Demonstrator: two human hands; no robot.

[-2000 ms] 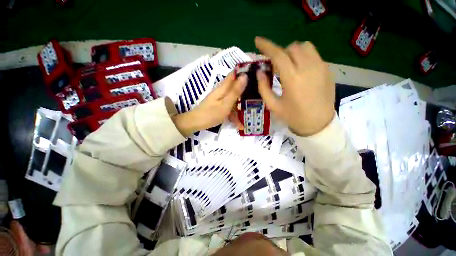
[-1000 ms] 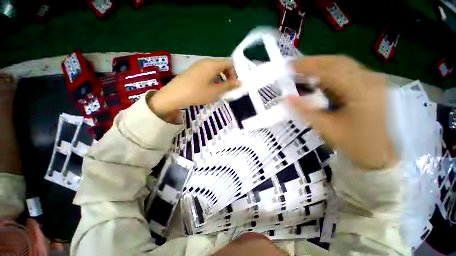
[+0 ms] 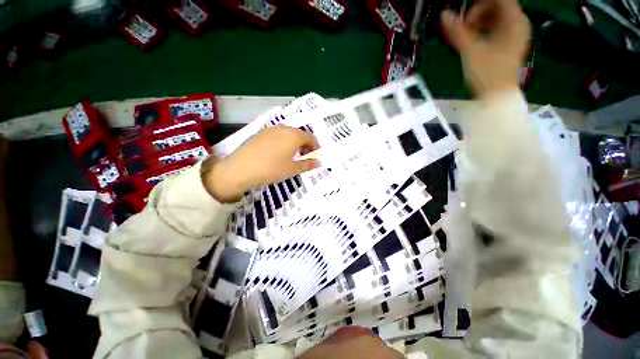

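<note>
My left hand (image 3: 270,160) grips the left end of a white sticker sheet (image 3: 365,144) between thumb and fingers. This sheet has rows of black squares and some pale, emptied places, and lies tilted over the fanned stack of sticker sheets (image 3: 302,245). My right hand (image 3: 491,42) is blurred, raised at the top right over the belt; whether it holds anything cannot be told. Red phone units (image 3: 401,52) lie on the green belt, left of my right hand.
Overlapping red units (image 3: 165,144) are heaped at left. A partly used sheet (image 3: 78,238) lies below them. Glossy spent sheets (image 3: 579,210) lie at right, partly behind my right sleeve. The green belt (image 3: 267,73) and its pale rail (image 3: 42,125) cross the top. Another person's sleeve shows at left.
The red unit held earlier is out of my left hand. My right hand has moved up and right over the belt. A sticker sheet now lies across the stack in my left hand.
</note>
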